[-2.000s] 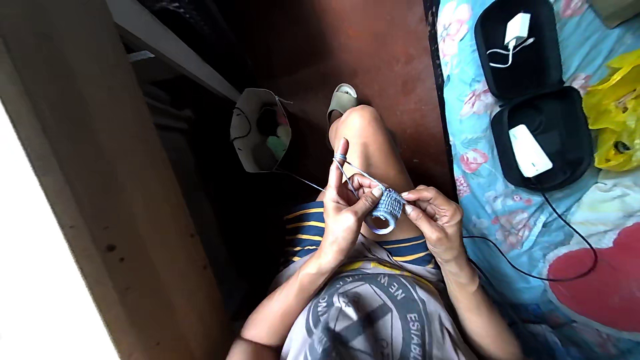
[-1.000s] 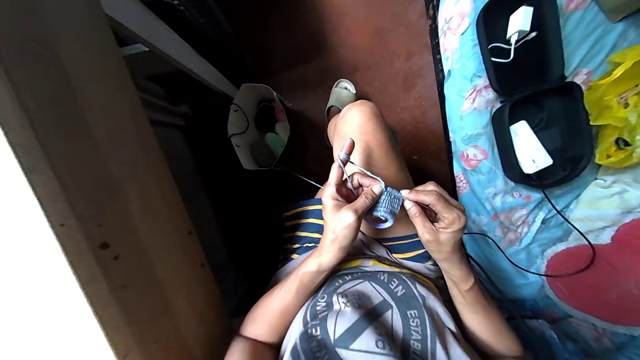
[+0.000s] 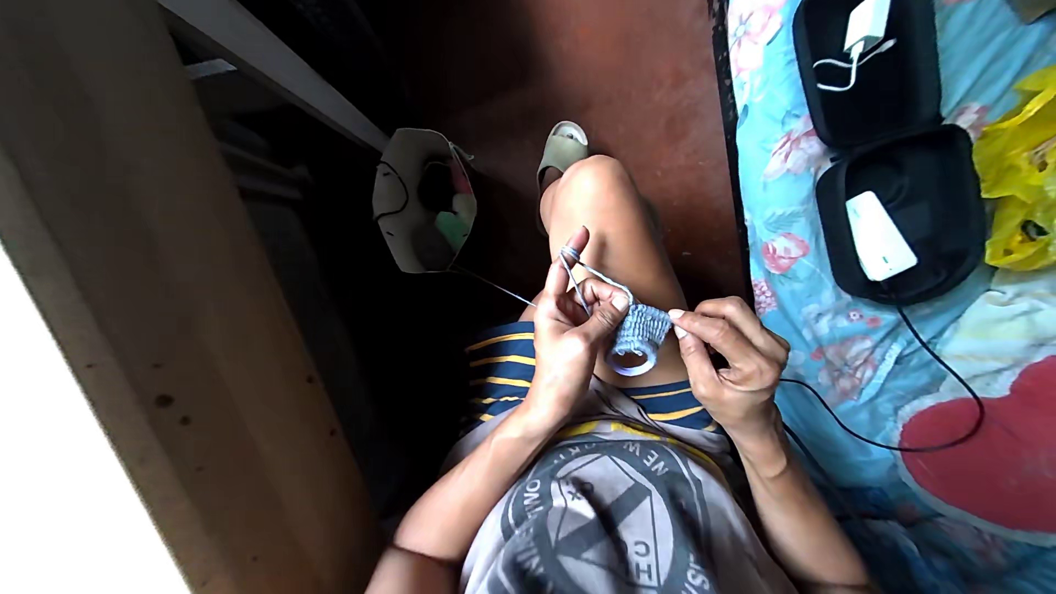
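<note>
A small piece of blue-grey crochet or knit work [image 3: 642, 330] hangs above my lap, with a pale ring [image 3: 633, 360] at its lower end. My left hand [image 3: 573, 330] pinches its upper left edge between thumb and finger. Yarn [image 3: 606, 276] is wrapped round the raised index finger and runs to the work; a strand also leads left toward the bag. At the work's right edge, my right hand [image 3: 730, 355] has thumb and index finger together. Whether it holds a hook or the fabric itself is hidden by the fingers.
An open bag [image 3: 400, 206] stands on the left. At right, a bed with a floral sheet [image 3: 775, 148] bears an open black case [image 3: 961, 206], a white power bank [image 3: 879, 237], a cable and a yellow plastic bag [image 3: 1023, 173]. A wooden panel [image 3: 206, 396] rises at left.
</note>
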